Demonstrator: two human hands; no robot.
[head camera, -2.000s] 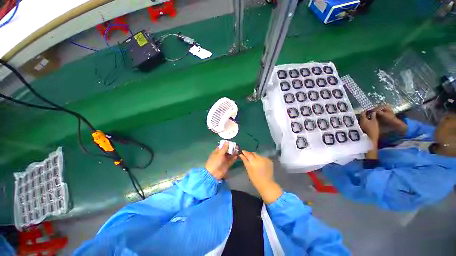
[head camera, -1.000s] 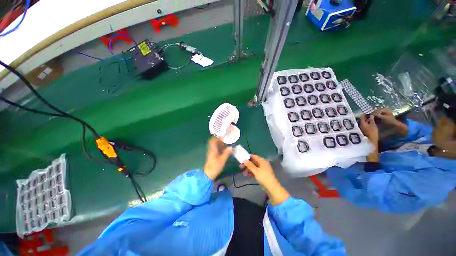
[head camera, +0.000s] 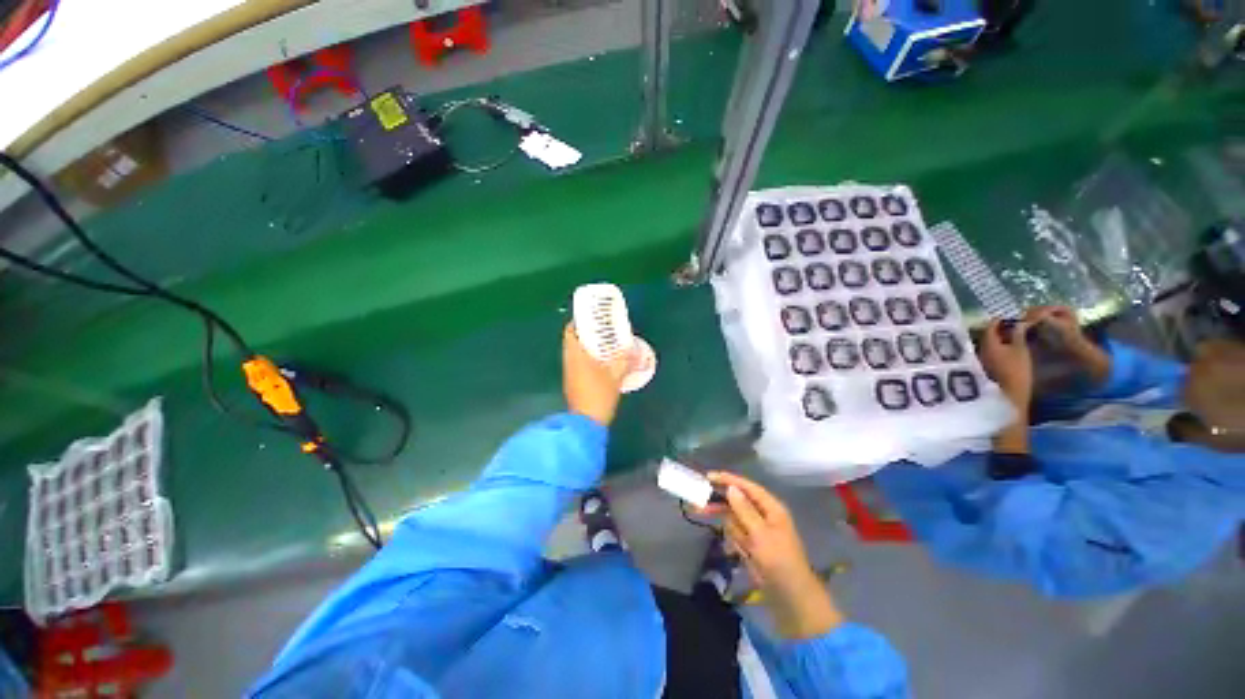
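A small white fan (head camera: 602, 322) with a slatted grille and a round base stands over the green bench in front of me. My left hand (head camera: 594, 377) is on the fan's near side and grips it; its fingers are partly hidden. My right hand (head camera: 767, 537) is lower right, past the bench's front edge, and holds a small white block (head camera: 684, 483) with a dark end between its fingers. A thin black cord shows near the block.
A large white tray (head camera: 875, 434) of dark ring-like parts lies right, beside a metal post (head camera: 744, 144). Another person's hands (head camera: 1010, 358) work beyond it. Left are an orange piece (head camera: 277, 388) on black cable and a greyish blister tray (head camera: 103, 512). A black power unit (head camera: 396, 144) stands behind.
My left hand has moved from the white block to the fan, which has turned. My right hand has drawn the block down and right, away from the fan.
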